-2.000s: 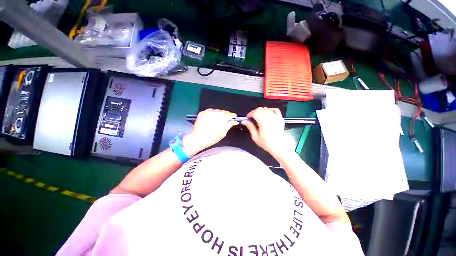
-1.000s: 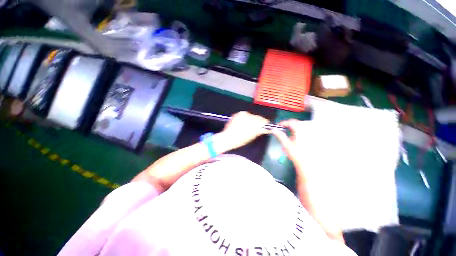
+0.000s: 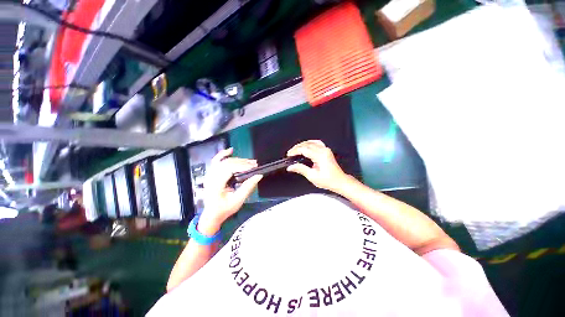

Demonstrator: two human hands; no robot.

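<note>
A thin dark unit [image 3: 270,167], laptop-like and seen almost edge-on, is held between my two hands above a flat black pad [image 3: 334,127] on the bench. My left hand [image 3: 228,184], with a blue wristband, grips its left end, thumb and fingers on opposite sides. My right hand [image 3: 315,162] grips its right end with the fingers bent over it. Its broad faces are hardly visible.
Laptop units stand in a row at left, a silver one [image 3: 168,186] among them. A red-orange ribbed tray [image 3: 337,52], a small brown box [image 3: 404,15] and a clear plastic bag [image 3: 201,114] lie behind. White sheets [image 3: 477,117] lie at right.
My hands and the unit have moved left relative to the black pad. My left hand has shifted to the unit's left end. The view has turned and shows more of the line at left.
</note>
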